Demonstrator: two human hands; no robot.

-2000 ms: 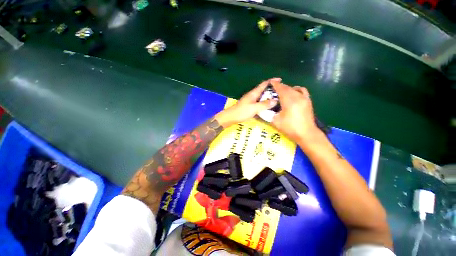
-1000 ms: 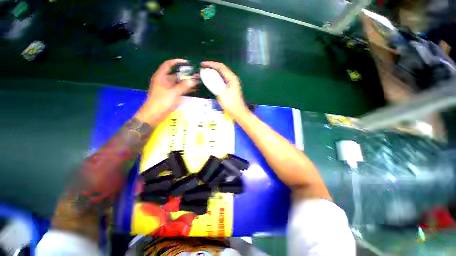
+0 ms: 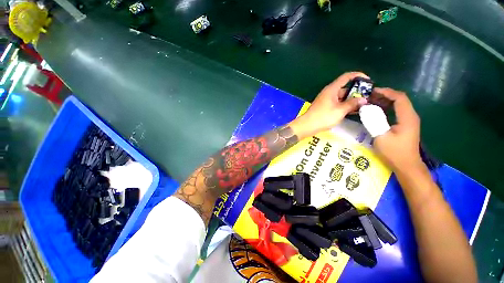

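Note:
My left hand [image 3: 334,102] holds a black housing with a circuit board [image 3: 361,88] showing in its open side, above the far edge of the printed sheet [image 3: 260,119]. My right hand [image 3: 402,130] is close beside it and holds a smooth white pressing aid [image 3: 374,120], with its fingers near the housing. A loose pile of black housings [image 3: 318,218] lies on the yellow and red part of the sheet, between my forearms.
A blue bin [image 3: 38,185] at the left holds many black housings and white material. The dark green conveyor [image 3: 331,50] carries scattered circuit boards [image 3: 200,24] and a black part with a thin cord [image 3: 275,24]. A yellow round object [image 3: 29,21] is at the far left.
The view swung right, then back left, bringing the whole blue bin into view. My hands, apart a second ago, are now close together, the housing still in my left and the white aid in my right.

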